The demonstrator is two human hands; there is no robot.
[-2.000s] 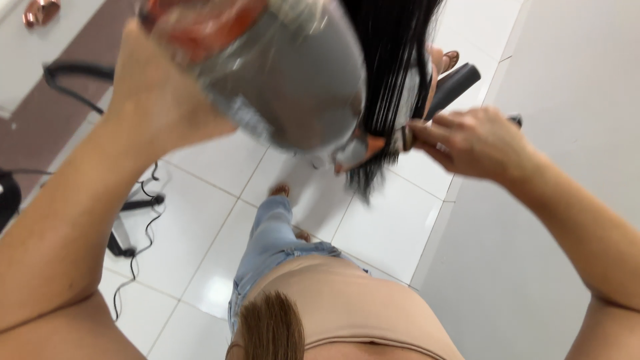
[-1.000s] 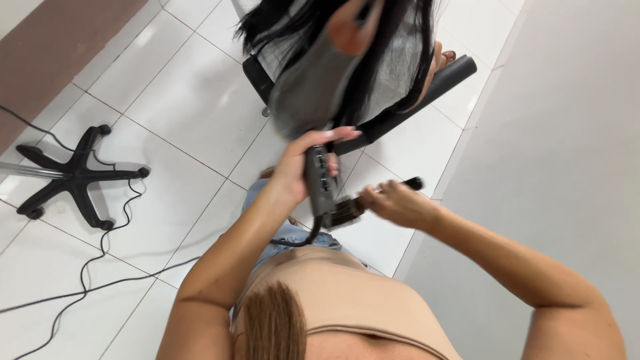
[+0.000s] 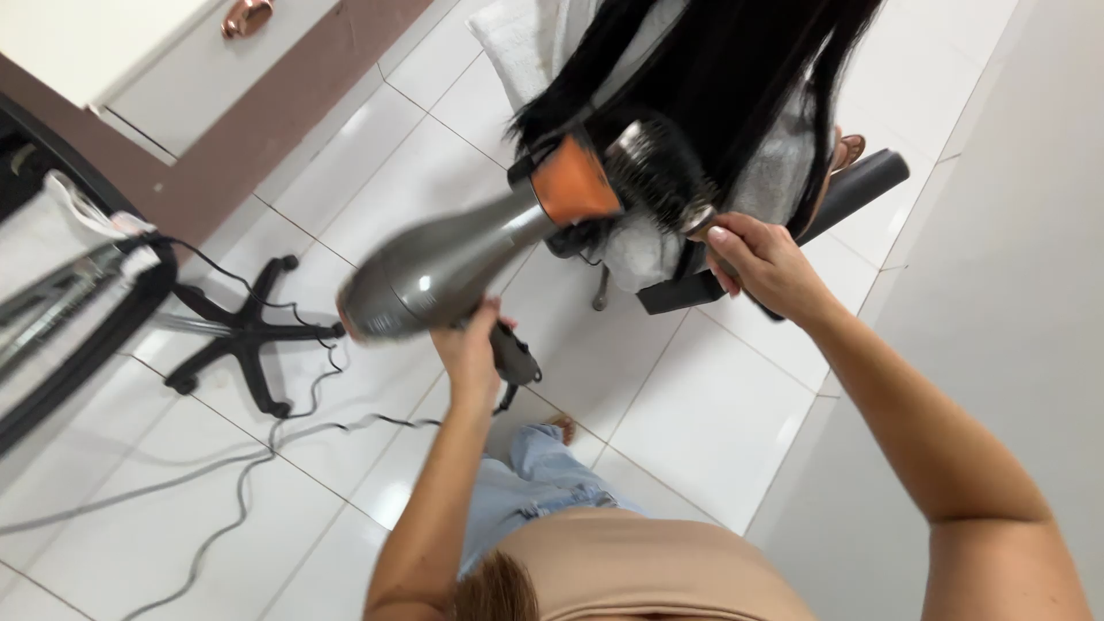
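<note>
My left hand (image 3: 473, 349) grips the handle of a grey hair dryer (image 3: 440, 263). Its orange nozzle (image 3: 573, 181) points up and right, close to a round hairbrush (image 3: 662, 172) with a metal barrel and dark bristles. The brush handle is held in my right hand (image 3: 763, 259). Long dark hair (image 3: 733, 78) of a seated person hangs behind and beside the brush. Whether strands are wound on the bristles, I cannot tell. A light towel or cape shows between the strands.
A black armrest (image 3: 854, 194) juts out right of the hair. At left stand a wheeled chair base (image 3: 250, 332) and a trolley or chair frame (image 3: 78, 345). A cord (image 3: 241, 509) trails over the tiled floor. A white drawer unit (image 3: 203, 69) is at upper left; a grey wall (image 3: 975, 345) is at right.
The dryer, pointing differently a second ago, now lies slantwise with its nozzle beside the brush. My right hand has raised the brush from near my waist to the hair.
</note>
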